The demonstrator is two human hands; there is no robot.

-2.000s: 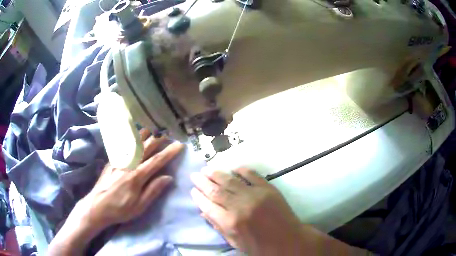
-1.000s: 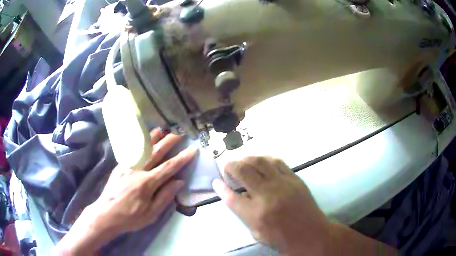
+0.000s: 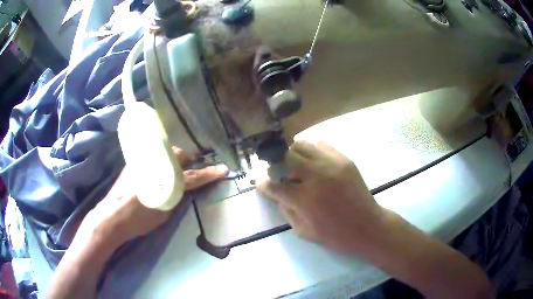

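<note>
A blue-grey cloth [image 3: 87, 146] lies bunched to the left of the sewing machine head [image 3: 245, 76]. Its edge reaches the presser foot [image 3: 241, 173]. My left hand [image 3: 140, 204] lies on the cloth, its fingertips beside the foot and part of it behind the pale rounded piece [image 3: 153, 166]. My right hand [image 3: 327, 190] is just right of the foot, fingers bent and fingertips close to it. Glare and the fingers hide whether it pinches cloth. The needle tip is too small to make out.
The cream machine bed [image 3: 386, 140] has a dark slot line running up to the right. The white table [image 3: 251, 268] lies in front. A pale thread [image 3: 318, 29] runs to the tension assembly [image 3: 280, 76]. Dark blue cloth [image 3: 497, 233] hangs at lower right.
The cloth has moved away from me, baring the bed corner and slot in front of the foot. My right hand has moved up and forward to the foot. My left hand stays beside it.
</note>
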